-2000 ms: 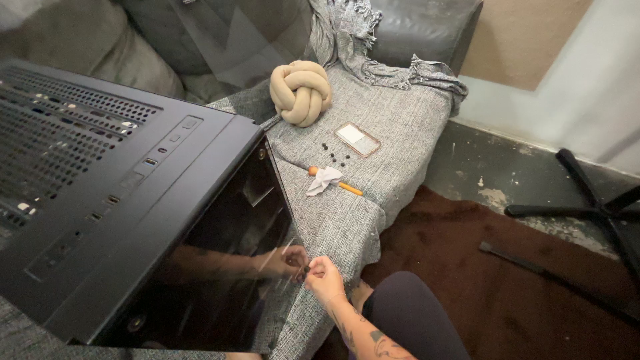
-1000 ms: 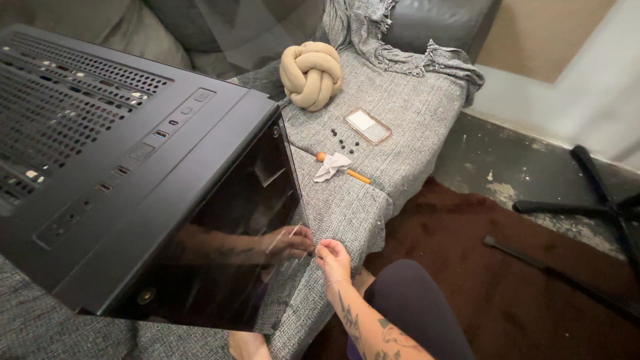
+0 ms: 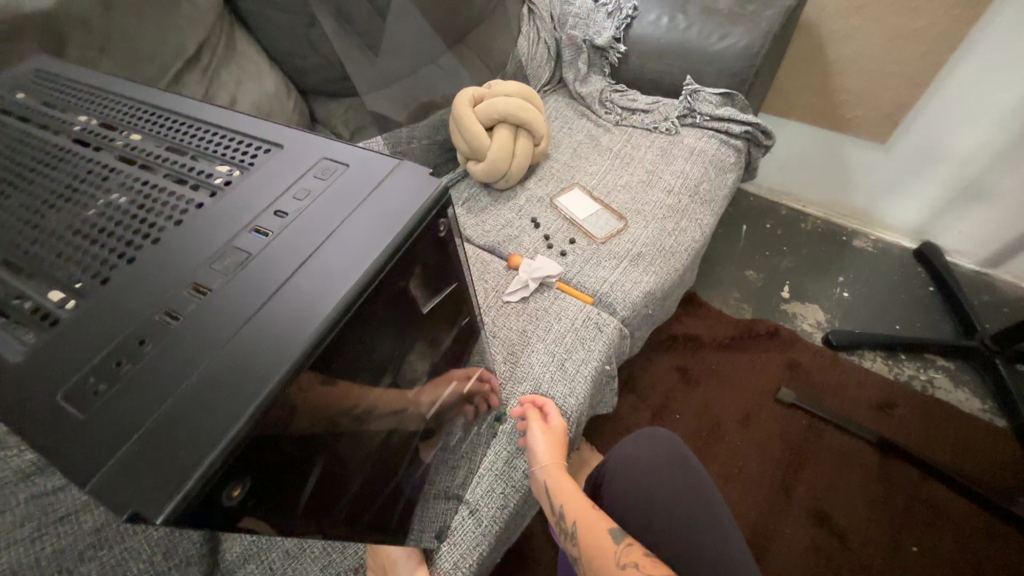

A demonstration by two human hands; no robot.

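Observation:
A black computer case (image 3: 336, 208) with a perforated top fills the left side, its dark glass side panel (image 3: 360, 384) facing right. My right hand (image 3: 540, 424) is beside the panel's lower right edge, thumb and fingers bunched close to a small dark fastener (image 3: 501, 416). Whether the fingertips grip it cannot be told. The glass mirrors the hand and forearm. Round fasteners (image 3: 236, 490) show at other panel corners. My left hand is not in view. Several small black screws (image 3: 547, 238) lie on the grey woven sofa cover (image 3: 656, 192).
Near the screws lie a clear-edged phone case (image 3: 590, 213) and an orange-handled tool (image 3: 574, 293) with a crumpled white cloth or tissue (image 3: 532, 278). A beige knot cushion (image 3: 500, 134) sits behind. Right of my knee are a brown rug (image 3: 688, 432), a dark bar (image 3: 872, 436) and a black chair base (image 3: 904, 342).
My right hand stays by the panel's edge; its fingers have shifted slightly, with a small gap now visible between hand and panel. The screws and tool lie as before.

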